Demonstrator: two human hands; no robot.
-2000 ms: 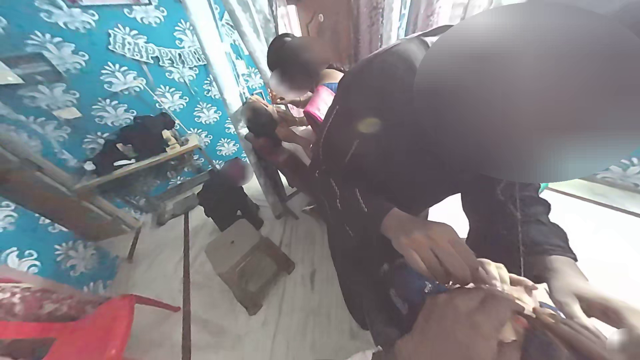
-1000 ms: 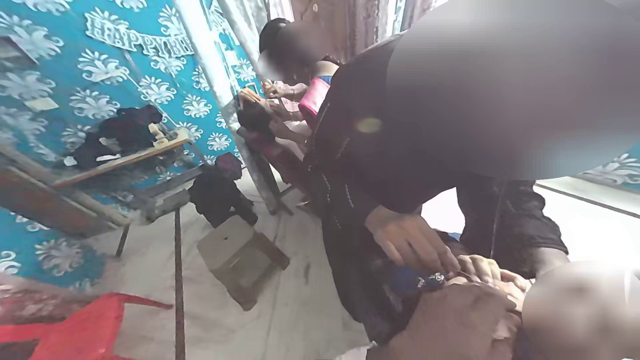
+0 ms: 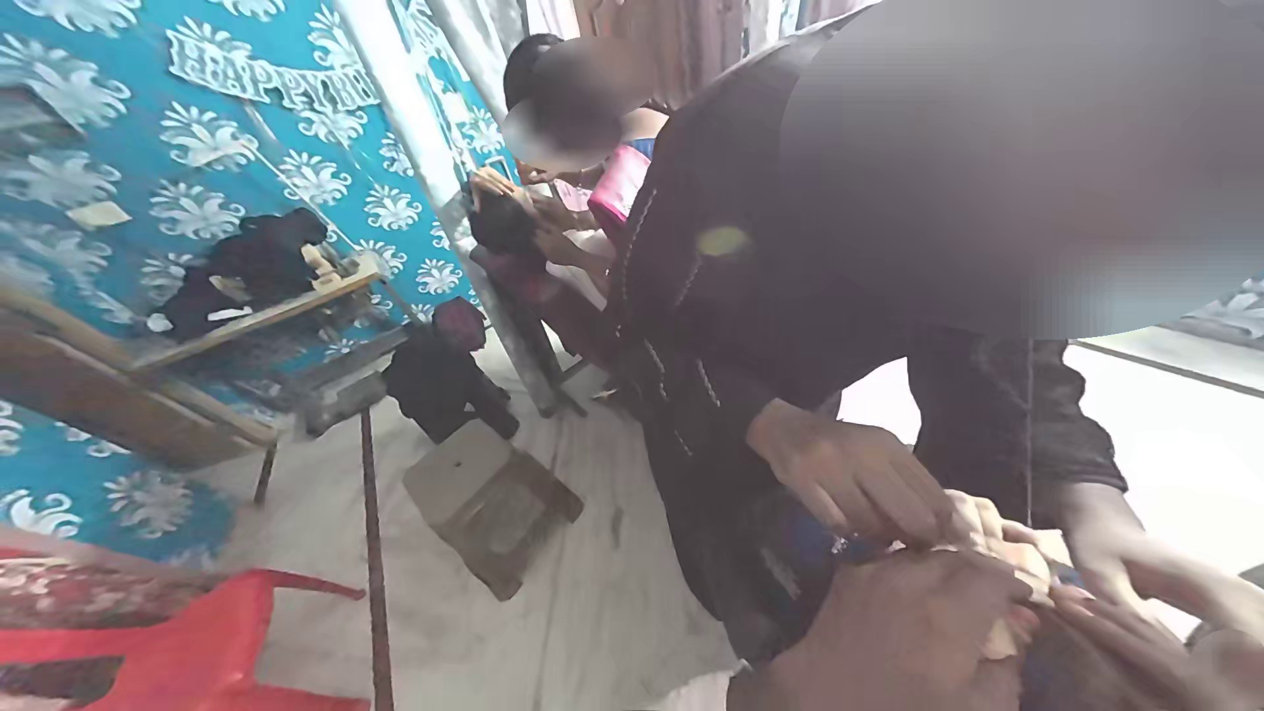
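Observation:
In the lower right, my left hand (image 3: 908,632) is curled with its back up, its fingers around a small pale piece (image 3: 1002,640) whose kind is unclear. Beside it, my right hand (image 3: 1136,642) reaches in from the right edge, its fingers close to the same spot; what it holds is hidden. A person in a dark jacket (image 3: 750,276) leans over from the other side. One of that person's hands (image 3: 849,474) meets my left hand's fingertips at pale material (image 3: 1027,558); the other hand (image 3: 1106,553) is close above my right hand.
A box-like stool (image 3: 494,504) stands on the pale floor, with a dark bundle (image 3: 444,380) behind it. A red plastic chair (image 3: 197,642) is at lower left. Dark cloth lies on a wooden bench (image 3: 267,316). Another person (image 3: 583,109) sits farther back.
The other person's hand at the right, largely covered by a blurred patch one second ago, shows again. My left hand stays in nearly the same place.

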